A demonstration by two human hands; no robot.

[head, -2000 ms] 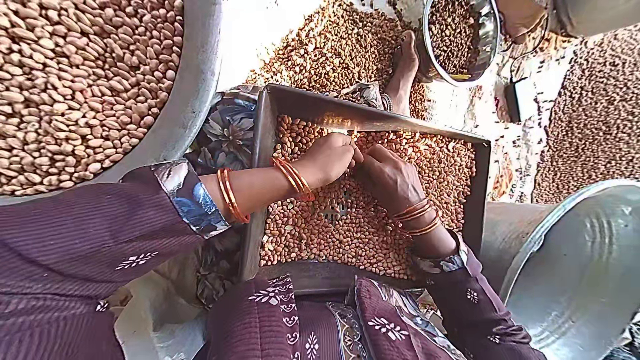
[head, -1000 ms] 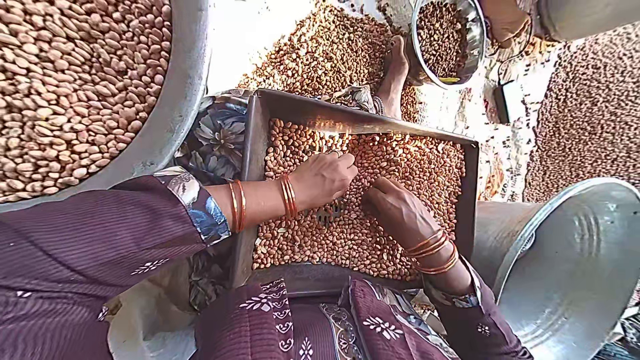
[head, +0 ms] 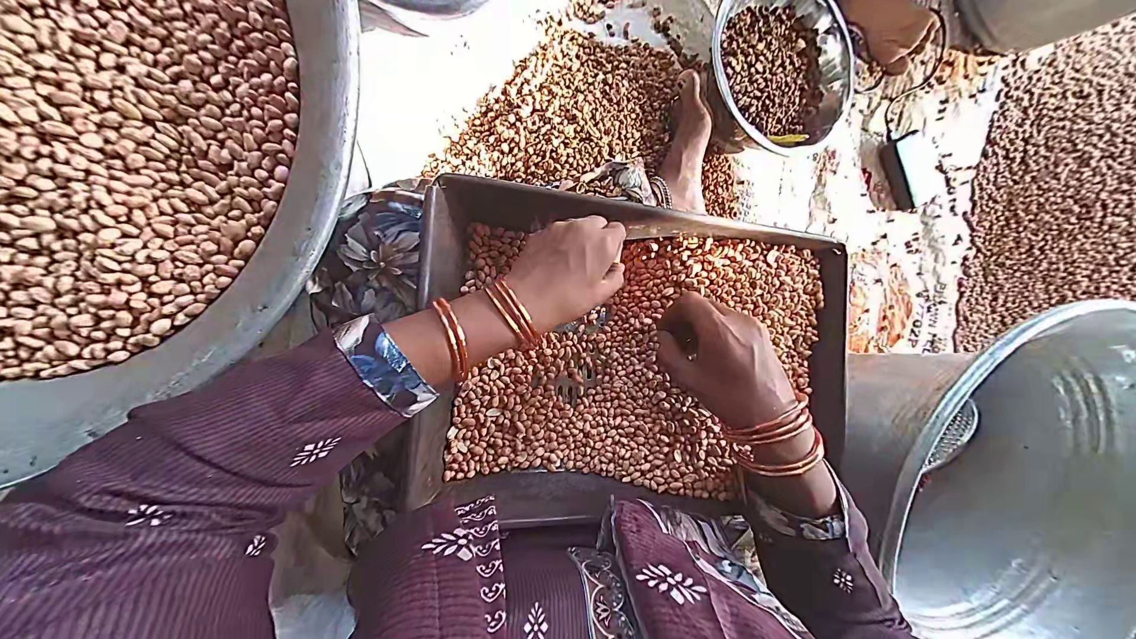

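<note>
A rectangular metal tray (head: 568, 497) lies on my lap, spread with reddish-brown peanut kernels (head: 550, 435). Slatted openings in its bottom show through the kernels near the middle. My left hand (head: 572, 271), with orange bangles at the wrist, is over the upper left part of the tray, its fingers curled down; whether they hold a kernel is hidden. My right hand (head: 723, 355), also with bangles, is at the right of the kernels, fingers curled in a loose fist with a gap between thumb and fingers. What it holds, if anything, cannot be seen.
A large metal basin (head: 333, 115) full of kernels stands at left. Beyond the tray are a kernel pile (head: 568, 106), my bare foot (head: 688, 151) and a steel bowl (head: 723, 80) of darker pieces. A large metal vessel (head: 1021, 497) lies at right, near another kernel spread (head: 1056, 186). Another person's foot (head: 892, 31) shows above.
Both hands were close together above the tray's middle, then moved apart. Since a second ago, my left hand has moved up toward the far rim; the right has lifted off the kernels.
</note>
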